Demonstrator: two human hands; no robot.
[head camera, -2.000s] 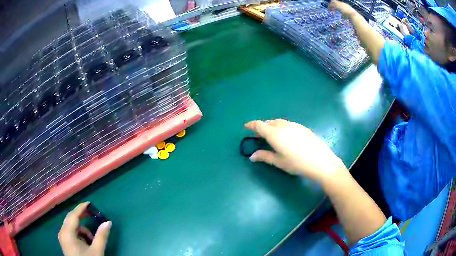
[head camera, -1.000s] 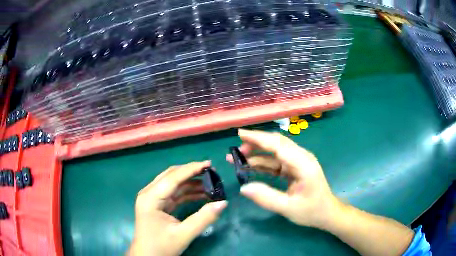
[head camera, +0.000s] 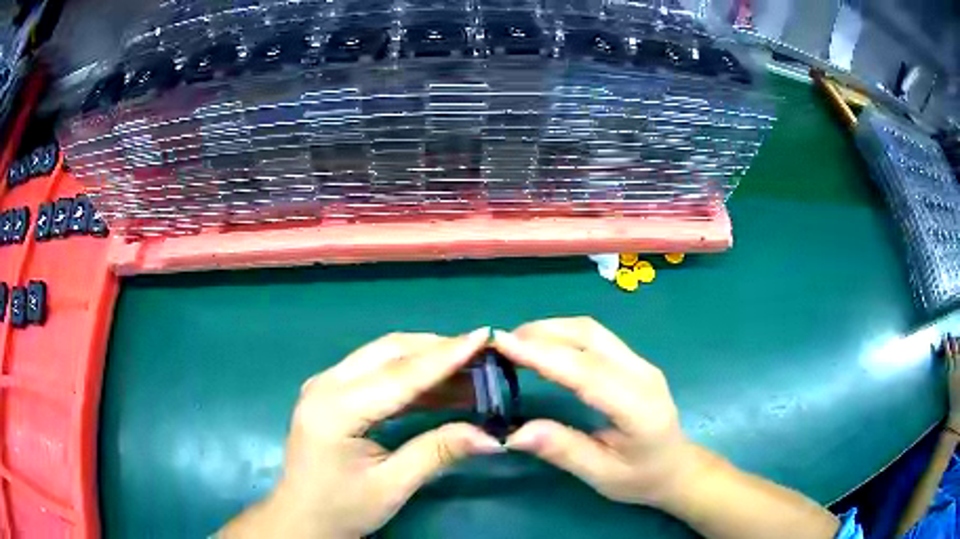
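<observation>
My left hand (head camera: 368, 421) and my right hand (head camera: 605, 411) meet in front of me above the green bench (head camera: 263, 347). The left fingertips and thumb pinch a black device unit (head camera: 487, 387) on its left side. The right fingertips and thumb pinch a thin black frame (head camera: 512, 390) against the unit's right side. Both pieces stand edge-on and look touching. Whether they are fully joined cannot be told.
Clear blister trays (head camera: 421, 137) with black parts stand behind my hands on a red support (head camera: 442, 234). Yellow discs (head camera: 637, 276) and a white piece (head camera: 605, 264) lie by its right end. A red tray (head camera: 63, 368) holds black units at left. Another clear stack (head camera: 921, 200) and a person's arm (head camera: 945, 447) are at right.
My hands have come together from apart, bringing the black frame against the unit. The view has turned left, so the red tray now shows and the neighbour is mostly out of view.
</observation>
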